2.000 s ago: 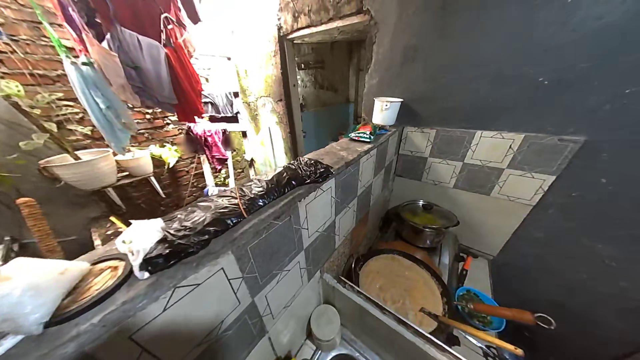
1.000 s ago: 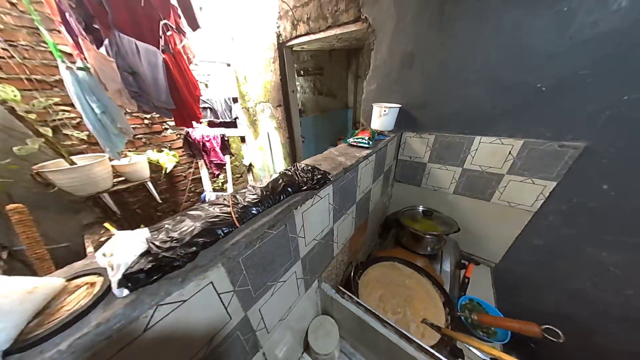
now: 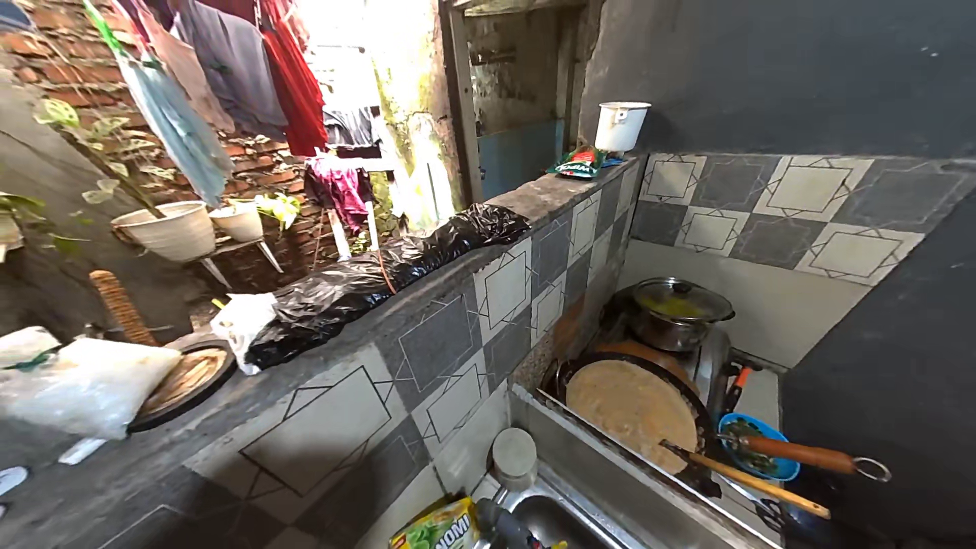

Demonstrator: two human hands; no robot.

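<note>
Neither my left hand nor my right hand shows in the head view. At lower right a dark wok (image 3: 698, 396) holds a light brown liquid (image 3: 629, 404). A wooden-handled utensil (image 3: 755, 482) rests in it, its handle pointing to the lower right. Another wooden handle (image 3: 801, 451) with a metal ring lies over a blue bowl (image 3: 789, 467) of green leaves. Behind the wok stands a steel pot (image 3: 675, 332) under a glass lid (image 3: 671, 300). An orange-handled tool (image 3: 738, 385) lies right of the pot.
A metal sink (image 3: 564, 522) is at bottom centre, near a round container (image 3: 515, 454) and a green-yellow packet (image 3: 442, 526). The tiled ledge bears black plastic (image 3: 358, 286), a filled clear bag (image 3: 99, 381), a stone mortar (image 3: 217, 381), a packet (image 3: 578, 164) and a white bucket (image 3: 621, 128).
The view has shifted slightly, bringing more of the sink and a green-yellow packet beside it into sight. The wok, pot and ledge items show no plain change.
</note>
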